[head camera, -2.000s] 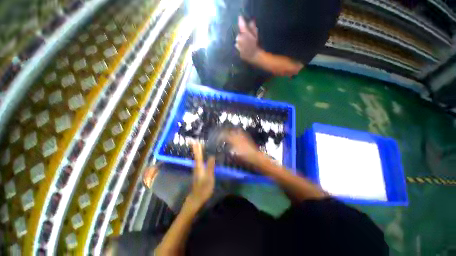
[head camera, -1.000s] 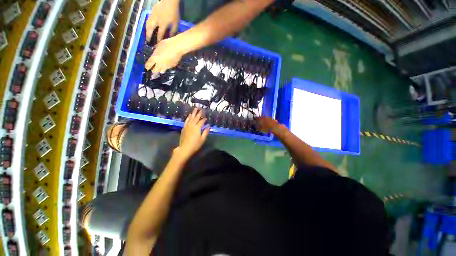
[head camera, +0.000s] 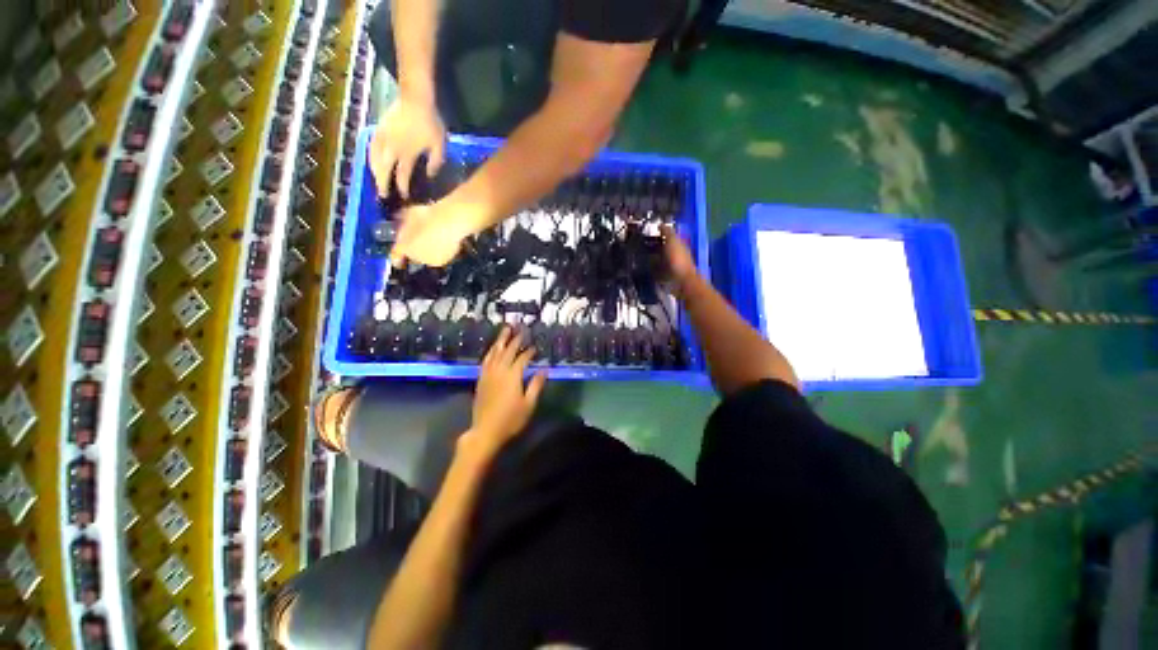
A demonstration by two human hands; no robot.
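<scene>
A blue tote (head camera: pixel 521 371) holds black power adapters (head camera: pixel 438 340) in rows along its near and far sides, on a white liner sheet. Black adapter cables (head camera: pixel 591 269) lie tangled in its middle. My left hand (head camera: pixel 505 381) rests on the near row with its fingers apart, holding nothing that I can see. My right hand (head camera: pixel 676 260) is at the tote's right side by the cables; its fingers are partly hidden among dark items, so its grip is unclear. Another person's two hands are at the tote's left end, over dark adapters.
A second blue tote (head camera: pixel 955 305) with a white sheet (head camera: pixel 841 305) stands to the right on the green floor. The rack with pale sockets (head camera: pixel 174 521) and white shelf edges (head camera: pixel 114 432) rises at the left. Yellow-black floor tape (head camera: pixel 1067 316) runs at the right.
My right hand has moved from the near row's right end up to the cables at the right side. My left hand stays at the near row. The other person's hands remain at the left end.
</scene>
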